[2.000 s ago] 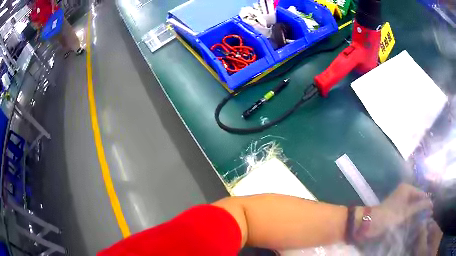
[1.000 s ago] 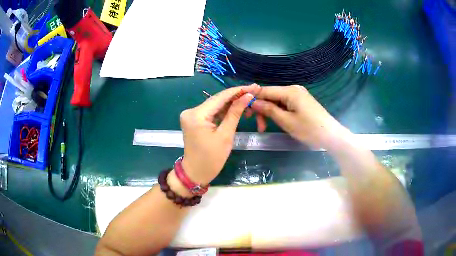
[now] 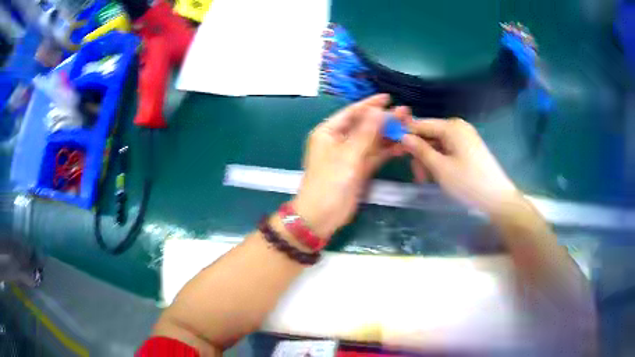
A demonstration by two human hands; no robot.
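My left hand [image 3: 341, 157] and my right hand [image 3: 456, 153] meet above the bench mat, fingertips close together. Blue sleeved lead ends [image 3: 395, 128] show as a small blurred patch between the fingertips; both hands seem to pinch them. How many there are, and the rest of those leads, cannot be made out. Behind the hands lies a thick curved bundle of black cable assemblies [image 3: 445, 94], with blue sleeved ends fanned at its left and right. My left wrist wears a red band and a dark beaded bracelet.
A steel ruler [image 3: 261, 178] lies beyond a broad white pad [image 3: 418, 293]. A white paper sheet [image 3: 257, 49] lies left of the bundle. Further left are a red heat gun [image 3: 154, 70] with its black cord, a slim pen [image 3: 120, 199] and blue parts bins [image 3: 87, 199].
The whole view has shifted, so bench things appear further right, and it is more blurred. More blue now shows between the fingertips. The hands stay together in front of the bundle.
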